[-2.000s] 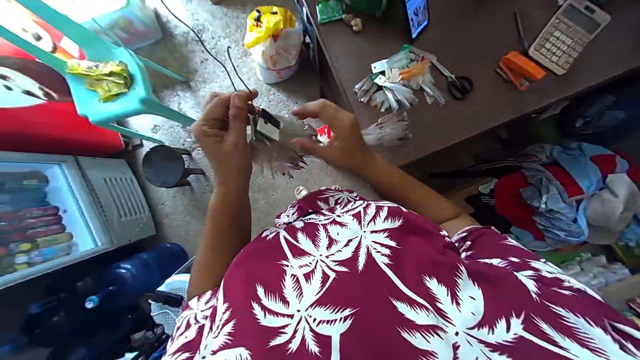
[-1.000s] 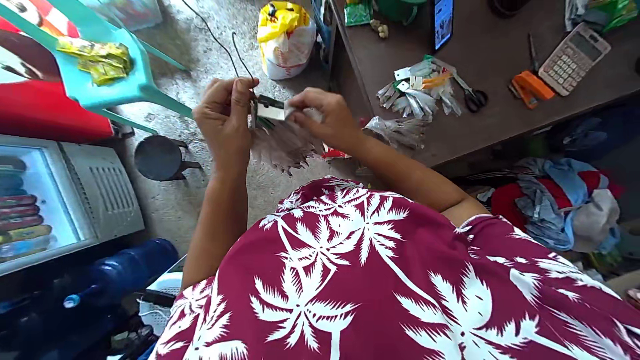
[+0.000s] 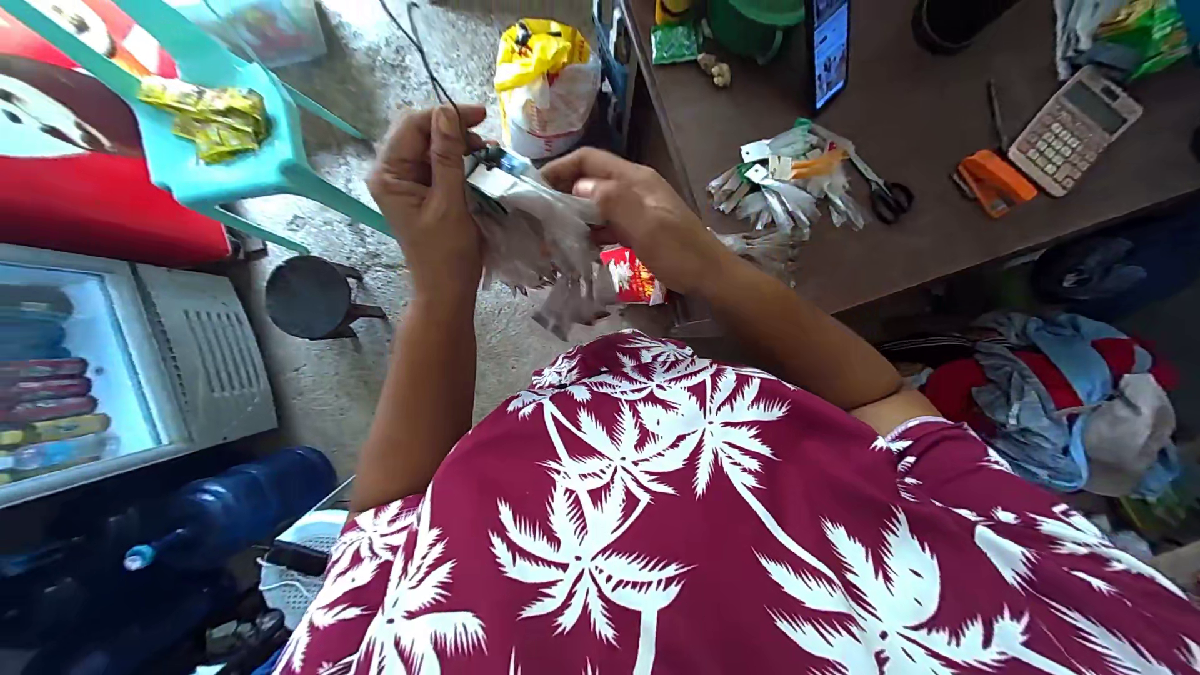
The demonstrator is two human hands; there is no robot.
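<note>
My left hand (image 3: pixel 436 187) grips the top of a bundle of clear plastic packets (image 3: pixel 539 230), close to a dark cord (image 3: pixel 417 52) that runs up from the fingers. My right hand (image 3: pixel 637 202) pinches the right side of the same bundle, near its pale upper edge. The packets fan downward between both hands; what is inside them is too blurred to tell. Under my right wrist shows a red packet (image 3: pixel 633 275). On the brown table (image 3: pixel 900 272) lies another pile of small clear packets (image 3: pixel 792 183), with scissors (image 3: pixel 886 192) beside it.
An orange stapler (image 3: pixel 996 183), a calculator (image 3: pixel 1073 131) and an upright phone (image 3: pixel 831 56) are on the table. A yellow-and-white bag (image 3: pixel 546 89) stands on the floor. To the left are a turquoise chair (image 3: pixel 225 183) holding yellow packets (image 3: pixel 211 117), a dark stool (image 3: pixel 309 297) and a glass-topped cooler (image 3: pixel 150 347).
My right hand has shifted along the bundle, which now hangs more spread out between my hands. My left hand keeps its hold at the cord.
</note>
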